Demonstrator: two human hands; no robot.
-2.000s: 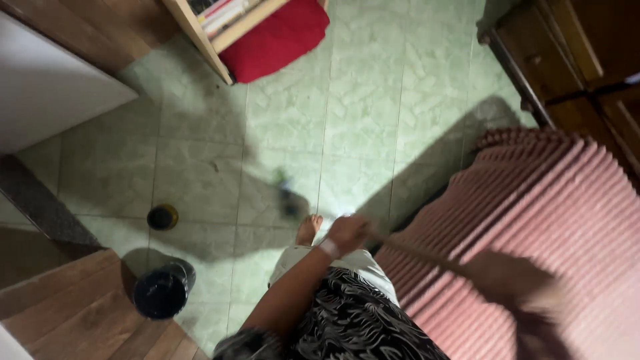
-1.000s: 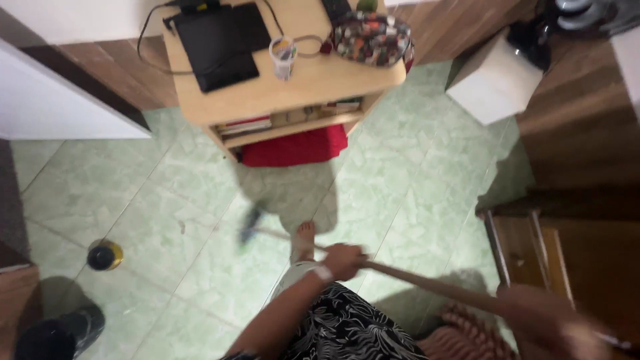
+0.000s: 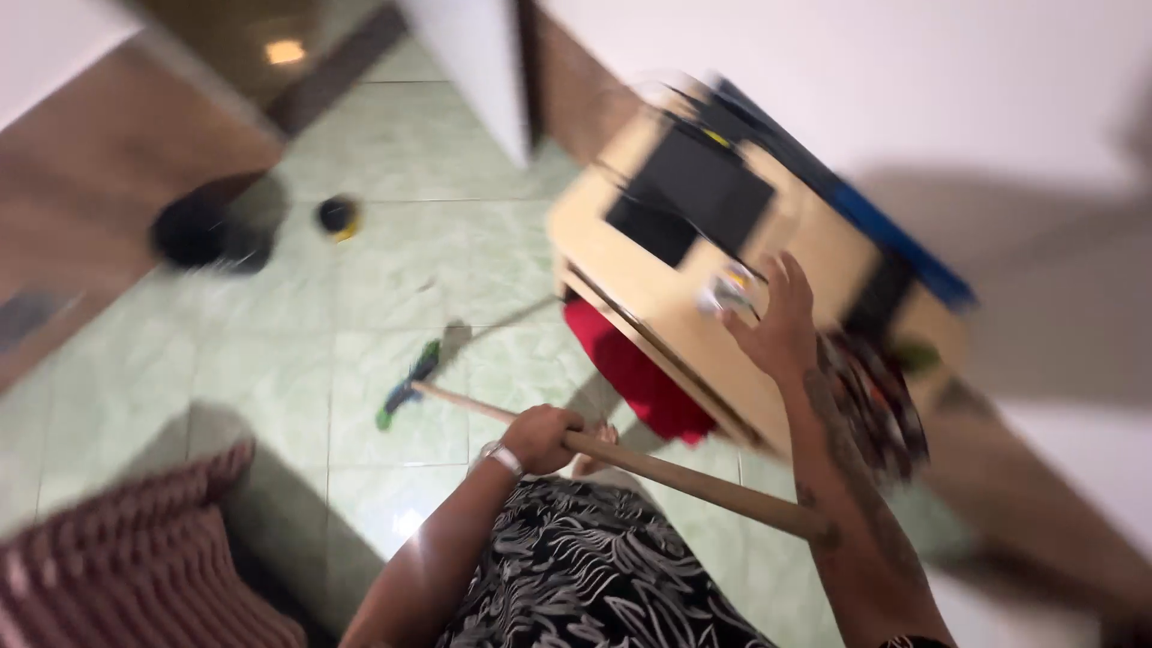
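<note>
My left hand (image 3: 543, 439), with a watch or band at the wrist, grips the wooden handle (image 3: 693, 481) of a broom. The broom's green and blue head (image 3: 409, 385) rests on the tiled floor at the handle's far end. My right hand (image 3: 776, 326) is off the handle, fingers spread, over the light wooden table. Just beside its fingertips stands a clear cup (image 3: 731, 288) with small things in it; whether they touch cannot be told. The handle's near end lies by my right forearm. A black flat device (image 3: 691, 193) lies on the table beyond the cup.
A patterned pouch (image 3: 873, 405) sits at the table's right end, and a red cloth (image 3: 634, 373) is below the table. A small dark and yellow round container (image 3: 338, 217) and a black bucket (image 3: 193, 229) stand on the floor. A ribbed pink cover (image 3: 135, 576) is at lower left.
My right hand has let go of the broom handle and reached over the table to the cup. My left hand still holds the handle. The view has turned strongly.
</note>
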